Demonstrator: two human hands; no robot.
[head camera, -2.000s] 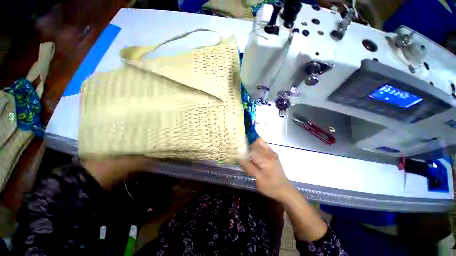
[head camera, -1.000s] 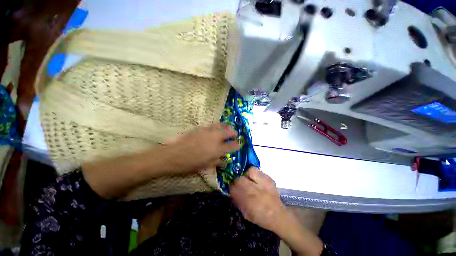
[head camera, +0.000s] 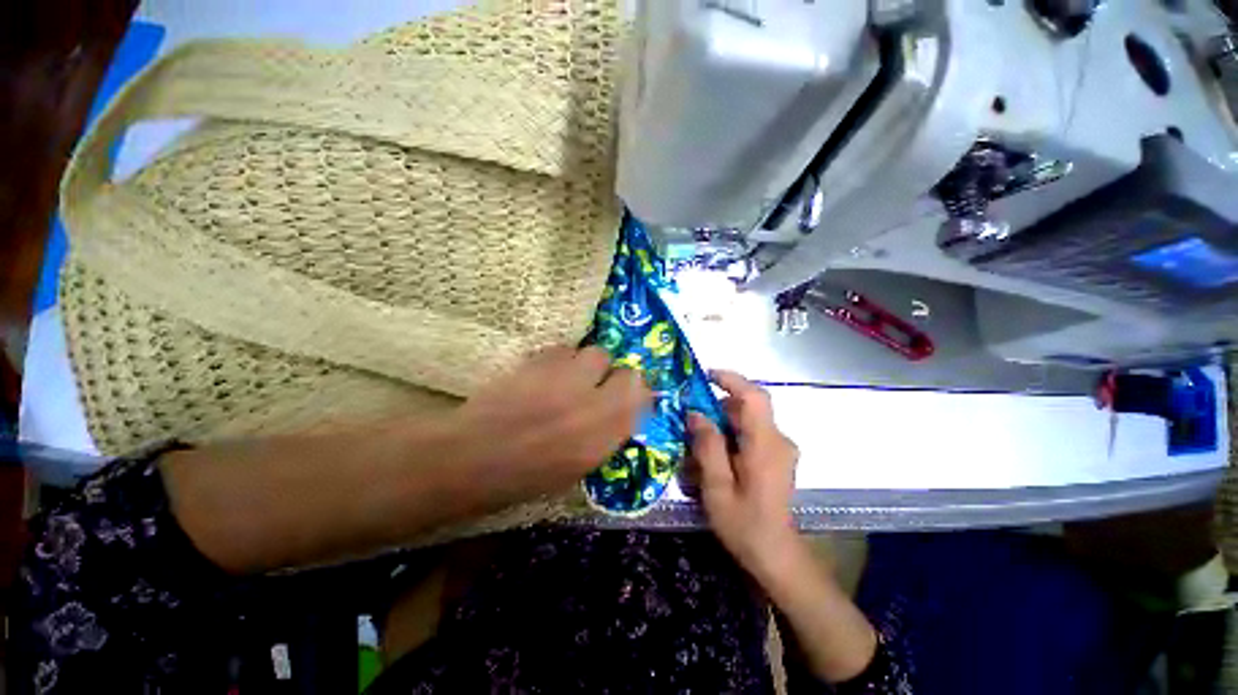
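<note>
The cream straw tote bag (head camera: 367, 204) lies on the white machine table, its flat handle (head camera: 312, 326) looped over the body. The blue lining (head camera: 645, 340) with yellow-green flowers shows at the bag's mouth, its upper end beside the presser foot area (head camera: 726, 258). My left hand (head camera: 564, 414) lies over the bag's mouth with fingers bent onto the lining; it is slightly blurred. My right hand (head camera: 744, 468) pinches the lining's right edge between thumb and fingers, near the table's front edge.
The white sewing machine head (head camera: 760, 122) stands at the upper right with a lit blue display (head camera: 1188, 261). Red-handled snips (head camera: 883, 323) lie on the machine bed. A dark and blue object (head camera: 1174, 405) sits at the right of the table. Blue tape (head camera: 122, 68) is at the left.
The bag has come closer to the machine and turned, with its handle now spread on top. My left hand has moved from the bag's lower side to the lining. My right hand has shifted slightly right.
</note>
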